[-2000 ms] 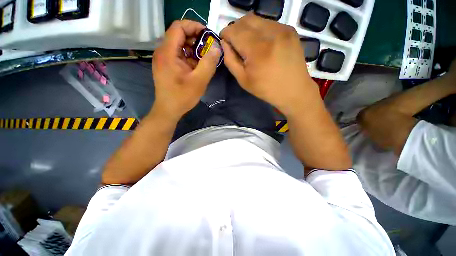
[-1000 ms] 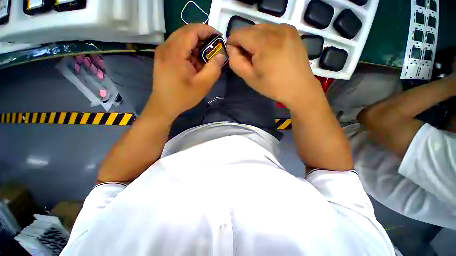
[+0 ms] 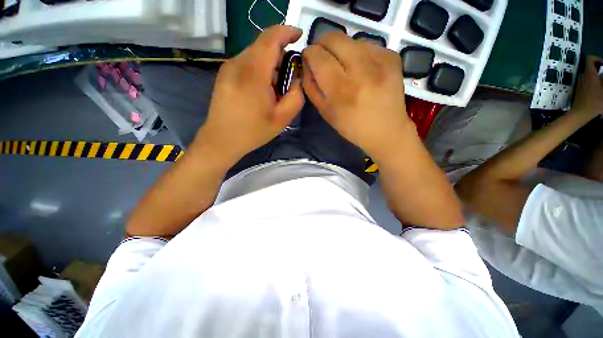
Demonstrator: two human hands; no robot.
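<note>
My left hand (image 3: 248, 99) holds a small housing (image 3: 289, 72) between thumb and fingers. Its black rim is tilted nearly edge-on, with a little white and yellow showing inside. My right hand (image 3: 354, 86) is against the housing's right side, fingertips bent in at its edge; whether it pinches anything is hidden. Beyond my hands, a white blister tray (image 3: 395, 30) holds several black rounded-square pieces (image 3: 445, 78). A thin pale loop (image 3: 256, 14) lies on the green mat, partly behind my left hand.
Stacked white trays (image 3: 165, 26) stand at the upper left. A strip with dark squares (image 3: 557, 59) lies at the right, by a neighbouring person's arm (image 3: 509, 155). Pink parts in a clear bag (image 3: 122, 82) are below the bench edge. A red stool (image 3: 423, 112) shows under the bench.
The housing has turned from showing its yellow inside to nearly edge-on. My left hand has shifted slightly right. The neighbour's arm has moved, and a hand now shows by the strip.
</note>
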